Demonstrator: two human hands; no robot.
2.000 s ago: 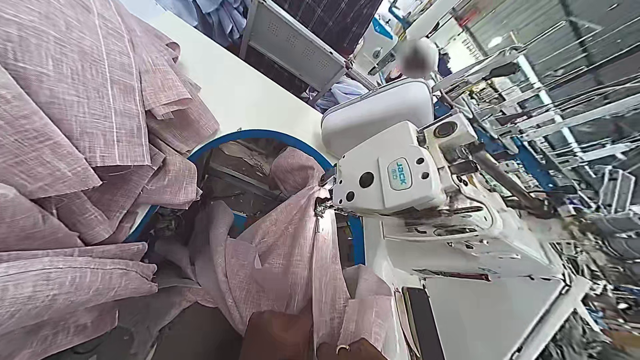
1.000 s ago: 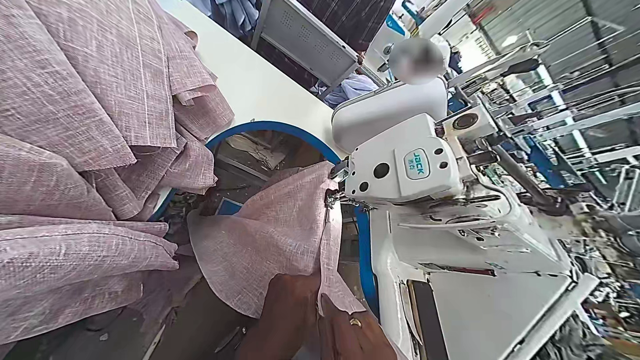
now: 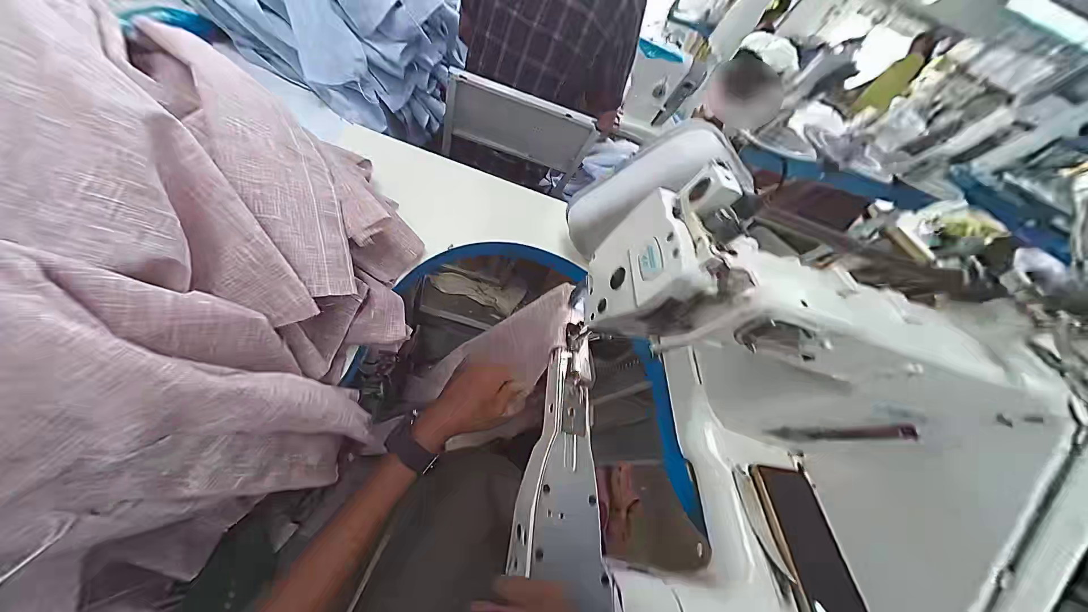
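My left hand (image 3: 480,395), with a dark band on its wrist, has its fingers curled on a pink woven fabric panel (image 3: 518,340) left of the sewing machine's narrow arm (image 3: 557,501). The panel's upper corner reaches the presser foot (image 3: 578,340), under the white sewing machine head (image 3: 650,268). At the bottom edge, my right hand (image 3: 527,595) is blurred and partly cut off, beside the lower part of the machine arm; what its fingers do is hidden.
A large heap of pink fabric (image 3: 212,297) covers the left side. The white table (image 3: 459,204) has a round cutout with a blue rim (image 3: 501,248). Light blue cloth (image 3: 348,59) lies behind, near a person in a checked garment (image 3: 552,51). A dark-tipped tool (image 3: 850,432) lies on the machine bed.
The panel has moved left off the narrow arm, which is now exposed. My hands, together below the needle one second ago, are apart: the left beside the arm, the right at the bottom edge.
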